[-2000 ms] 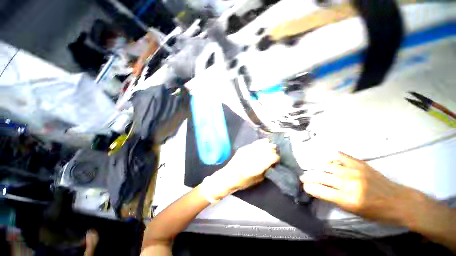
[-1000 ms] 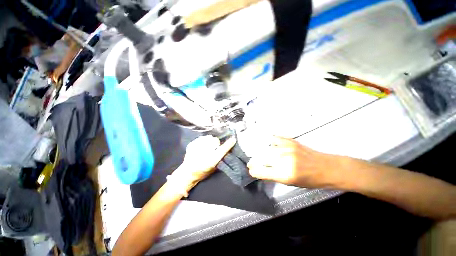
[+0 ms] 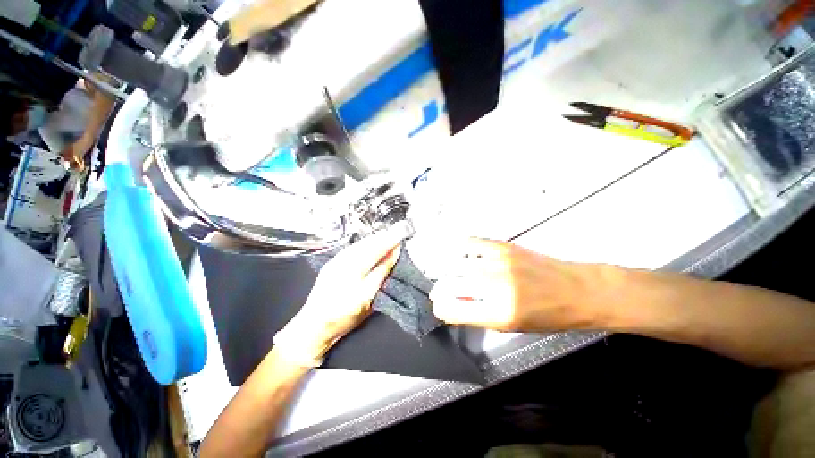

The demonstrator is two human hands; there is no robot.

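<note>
A dark grey fabric panel lies flat on the white table, its right corner at the front edge. A smaller, lighter grey fabric piece lies on it, bunched between my hands. My left hand presses on the fabric, fingertips close to the presser foot. My right hand has curled fingers at the right edge of the small piece and pinches it. The needle tip is hidden among blurred shiny metal.
The white sewing machine head carries a black strap. A light-blue guard hangs at left. Orange and yellow snips and a clear tray lie at right. Dark cut pieces hang at the left edge.
The view has shifted closer to the machine, so the guard appears further left. My hands stay on the fabric; the left fingertips remain near the presser foot.
</note>
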